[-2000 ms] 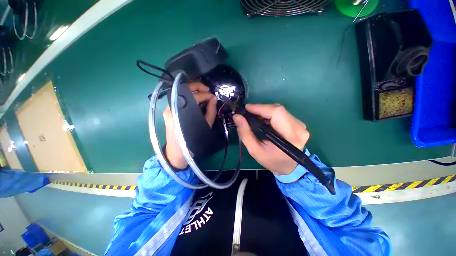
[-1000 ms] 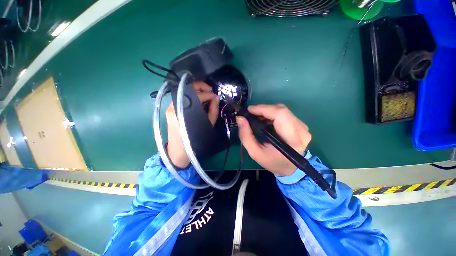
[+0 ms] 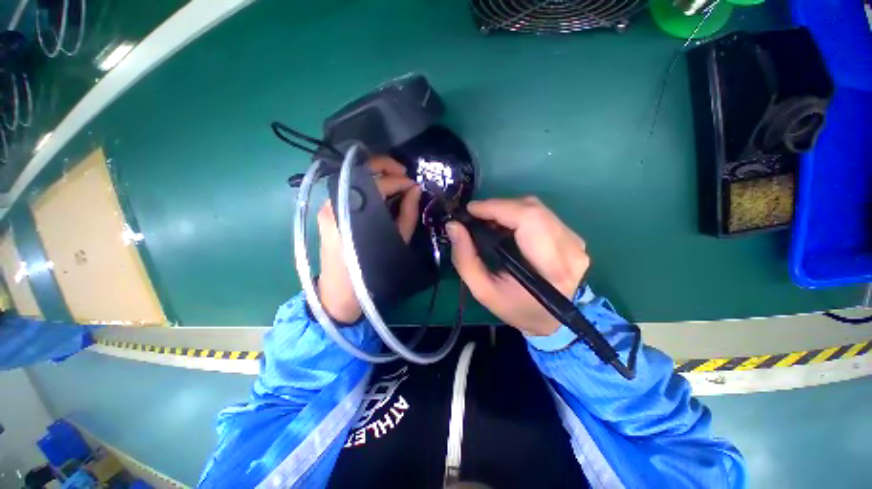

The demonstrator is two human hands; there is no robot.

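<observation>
A black headset (image 3: 382,113) with two pale curved rails lies on the green mat. A glossy black earcup shell (image 3: 442,160) with bright reflections is beside it. My left hand (image 3: 400,191) reaches through behind the rails and holds the headset, its fingertips at the shell's left edge; part of it is hidden. My right hand (image 3: 521,253) holds a black soldering iron (image 3: 540,285), its front end at the shell's lower part. Thin lead wires (image 3: 437,234) show there; the iron's tip is too small to make out.
A black iron stand (image 3: 760,124) with a yellowish cleaner patch (image 3: 760,203) is at the right, beside a blue tray (image 3: 837,258). A green solder spool (image 3: 690,17) and a round wire grille (image 3: 557,11) are at the top. More headsets (image 3: 59,27) are at upper left.
The bench items shifted slightly right and down in view after the first frame. Both hands keep their hold; the right hand and iron moved only very slightly.
</observation>
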